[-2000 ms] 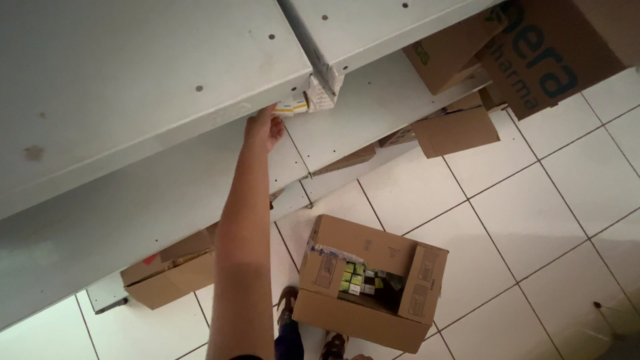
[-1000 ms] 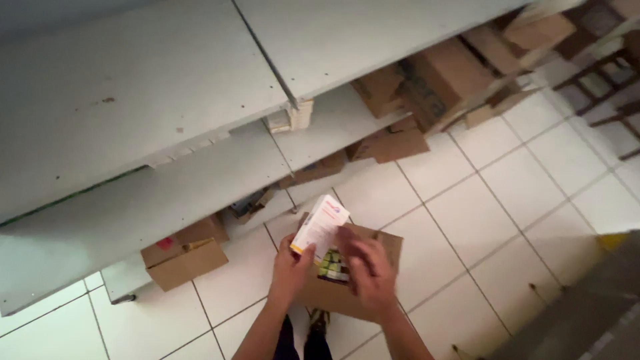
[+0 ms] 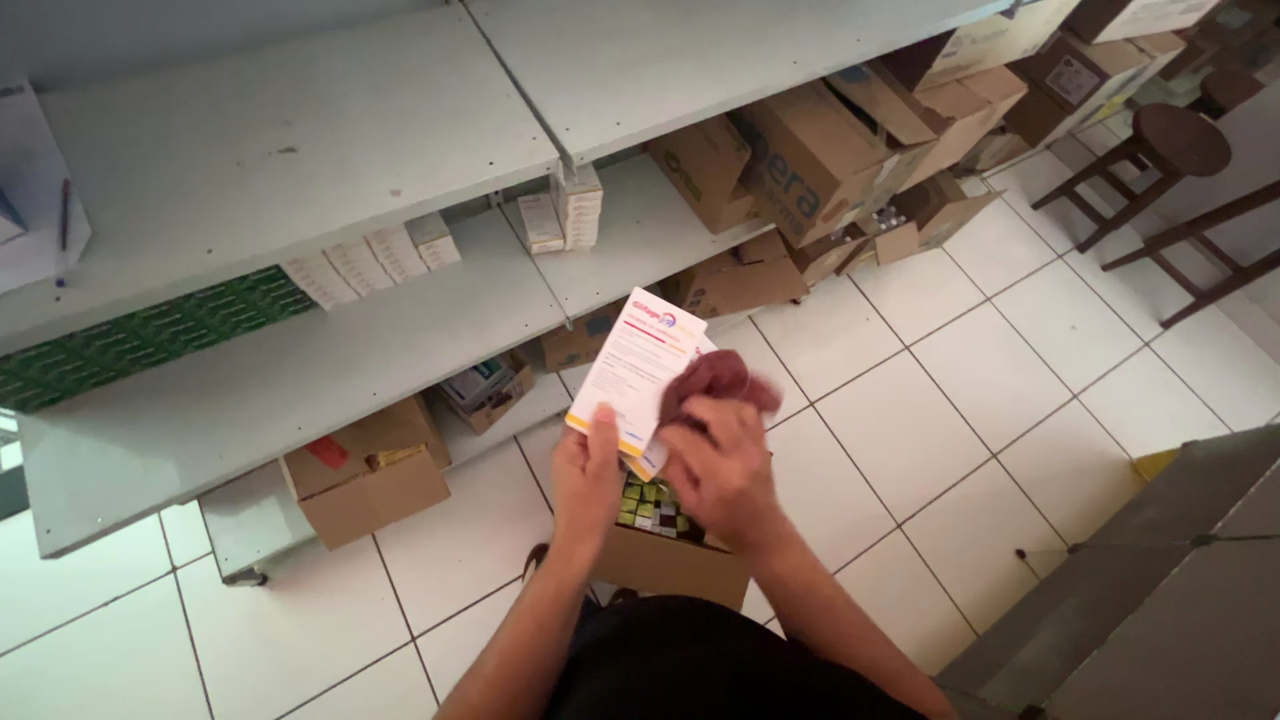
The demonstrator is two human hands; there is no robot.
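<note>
My left hand (image 3: 588, 475) grips white medicine cartons (image 3: 640, 370) with an orange lower edge, thumb on the front one; a second carton shows partly behind it. In my right hand (image 3: 725, 470) is a dark red cloth (image 3: 715, 385), blurred, held close against the cartons' right side. Below both hands, an open cardboard box (image 3: 670, 565) on the floor holds small yellow-green and white packs (image 3: 650, 505). How many cartons are in my left hand, I cannot tell.
Grey metal shelving (image 3: 400, 340) runs across, bearing green packs (image 3: 170, 330), white cartons (image 3: 375, 262) and a small white stack (image 3: 580, 205). Cardboard boxes (image 3: 370, 470) stand low down and at the upper right (image 3: 820, 150). Wooden stools (image 3: 1180, 140) stand at right; a grey surface (image 3: 1150, 590) fills the lower right.
Two seconds ago one hand reached under the upper shelf at a white carton; now both hands are together over the floor box. The red cloth now shows plainly at my right hand. The view has shifted.
</note>
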